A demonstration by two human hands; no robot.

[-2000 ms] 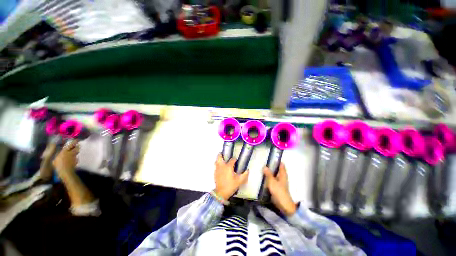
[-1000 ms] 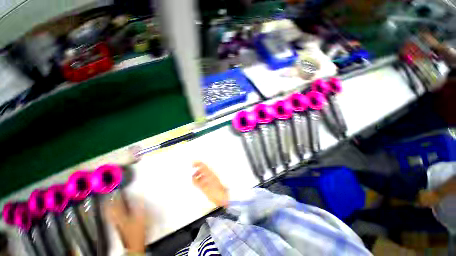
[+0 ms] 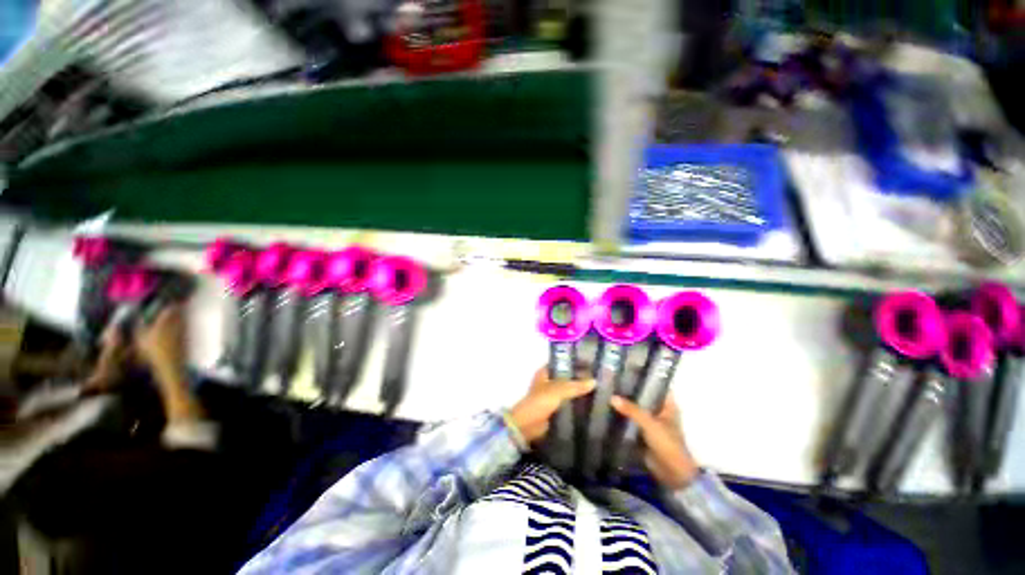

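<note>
Three hair dryers with magenta rings and dark grey handles lie side by side on the white bench in front of me. My left hand is closed around the left dryer's handle, with fingers reaching to the middle handle. My right hand is on the right dryer's handle, its thumb towards the middle one. The lower handle ends are close to my body. Fine details are blurred.
A row of several dryers lies to the left, and another group to the right. Another person's hands work at far left. A blue bin of silver parts and a red basket stand behind.
My view swung right and came back. My hands, apart a second ago, are now together on three dryers. The left row has more dryers than two seconds ago, the right group fewer.
</note>
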